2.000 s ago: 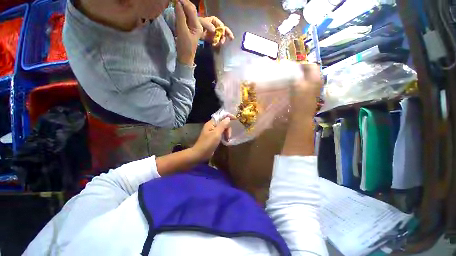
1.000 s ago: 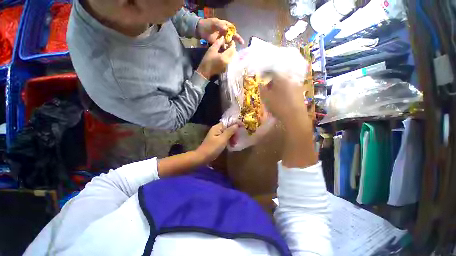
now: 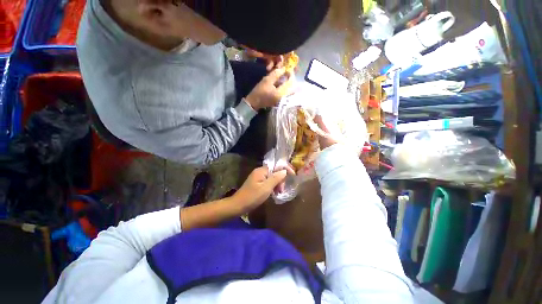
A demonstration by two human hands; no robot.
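Observation:
A clear plastic bag (image 3: pixel 344 116) is held open over the brown desk in front of me. Golden-yellow and brown snack pieces (image 3: pixel 305 139) lie inside it. My left hand (image 3: pixel 264 185) pinches the near left edge of the bag. A white wrap shows at its fingers. My right hand (image 3: pixel 325 133) is inside the bag at the right side of the snack pieces. Its fingers are mostly hidden by the plastic, so its grip cannot be told.
A seated person in a grey top (image 3: pixel 160 95) and black cap leans in at left, holding a yellow snack piece (image 3: pixel 290 62). A phone (image 3: pixel 326 75), a desk organiser (image 3: pixel 373 119) and upright folders (image 3: pixel 437 231) are beyond and right. Blue crates (image 3: pixel 50 46) stand far left.
My right hand has gone from above the bag to inside it. The seated person has leaned forward, the black cap now showing. The phone shows again beyond the bag.

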